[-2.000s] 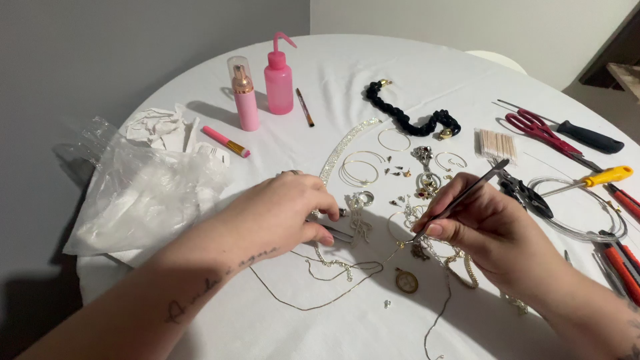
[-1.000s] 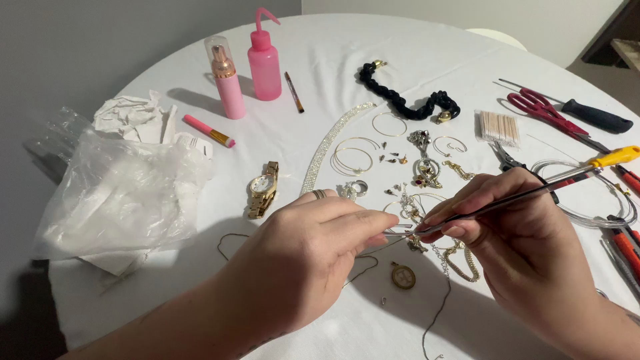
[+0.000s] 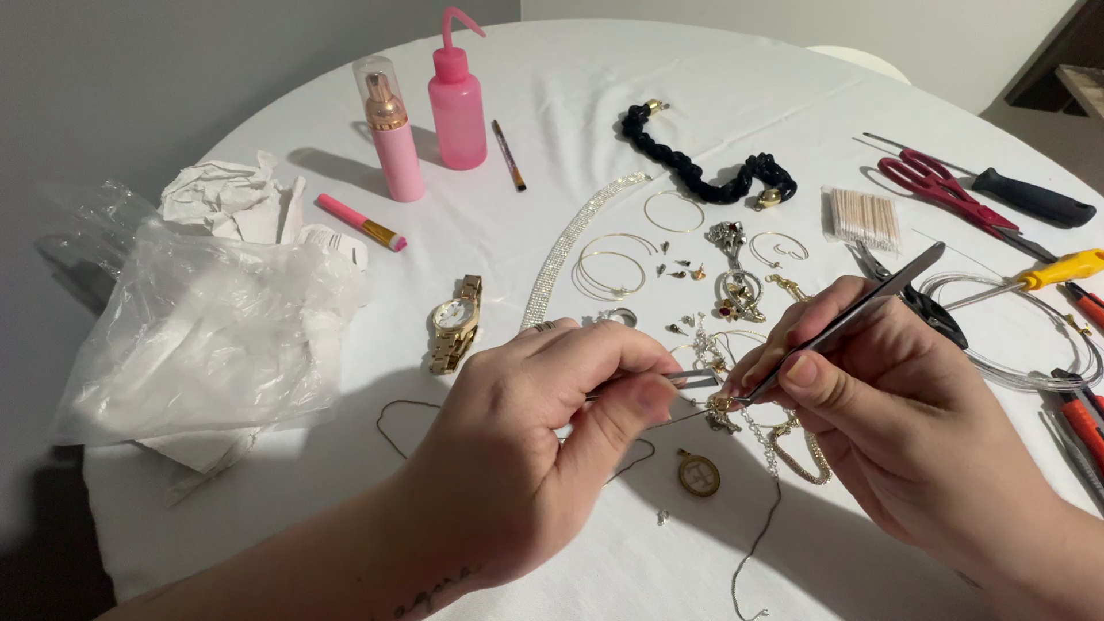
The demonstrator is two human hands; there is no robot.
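Observation:
My left hand (image 3: pixel 552 414) grips metal tweezers (image 3: pixel 697 377), whose tips point right. My right hand (image 3: pixel 871 397) is closed on dark metal tweezers (image 3: pixel 849 319), their tips at a small gold-coloured piece (image 3: pixel 720 404) on a fine chain (image 3: pixel 759 539). The two tool tips are close together; whether they touch the chain is unclear. Just below lies an oval medallion pendant (image 3: pixel 698 473). A thicker gold chain (image 3: pixel 802 457) is partly under my right hand. Rings, earrings and a pair of hoops (image 3: pixel 612 267) lie beyond my fingers.
Left: a gold watch (image 3: pixel 454 323), a plastic bag (image 3: pixel 207 328), a pink brush (image 3: pixel 360 222). Behind: a pump bottle (image 3: pixel 397 147), a wash bottle (image 3: pixel 457 112), a rhinestone band (image 3: pixel 573 233), a black braided necklace (image 3: pixel 690 168). Right: cotton swabs (image 3: pixel 862 217), scissors (image 3: pixel 940 190), coiled wire (image 3: pixel 1000 345), a yellow-handled screwdriver (image 3: pixel 1065 269).
My left hand has come nearer my right, with its tweezers now beside the right tips. The gold watch, hidden two seconds ago, shows again.

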